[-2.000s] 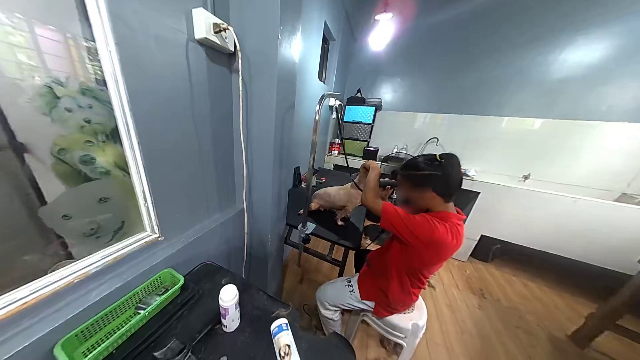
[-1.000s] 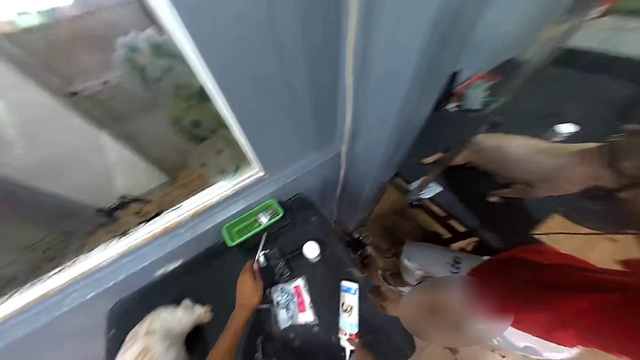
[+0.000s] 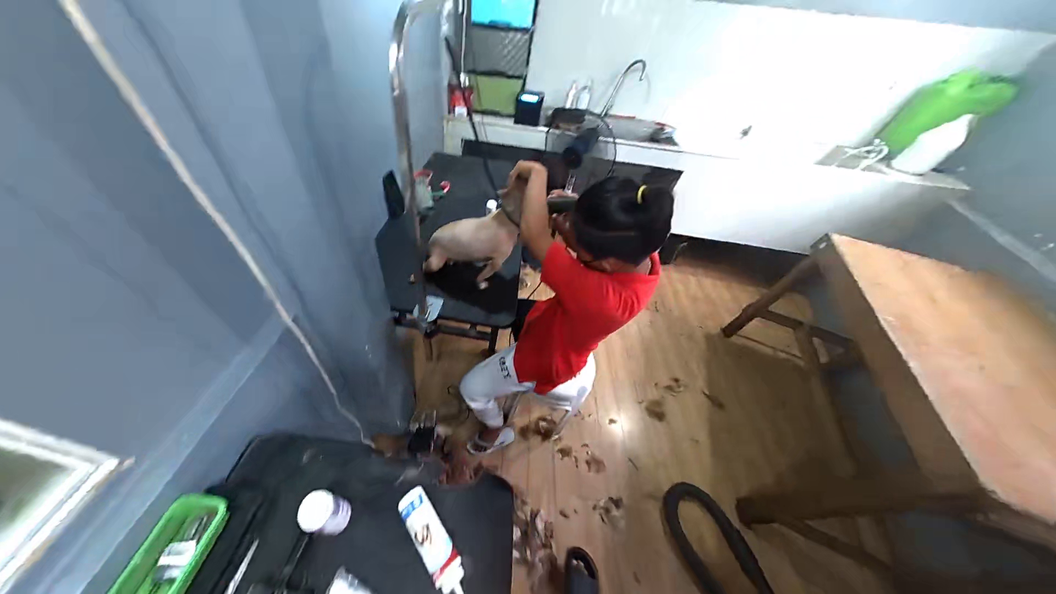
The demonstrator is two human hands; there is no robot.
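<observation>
Neither of my hands shows in the head view. On the near black grooming table [image 3: 371, 553] stand a white tub [image 3: 324, 512] with a round lid and a white squeeze bottle [image 3: 431, 536] with a red collar, lying at a slant. A green plastic basket [image 3: 219, 513] with small tools is at its left edge. Farther off, a person in a red shirt [image 3: 577, 305] sits with arms raised at the head of a light, short-haired dog [image 3: 474, 239], which stands on a second black grooming table [image 3: 487, 305].
Clumps of cut hair [image 3: 594, 462] lie on the wooden floor. A black hose [image 3: 709, 528] curves near a wooden table [image 3: 973, 346] at the right. A metal grooming arm [image 3: 402, 107] rises by the far table. Behind are a sink faucet [image 3: 624, 82] and a fan [image 3: 582, 147].
The view has swung up and to the right. A hand near the green basket and a light-furred animal at the near table, both seen one second ago, are out of view.
</observation>
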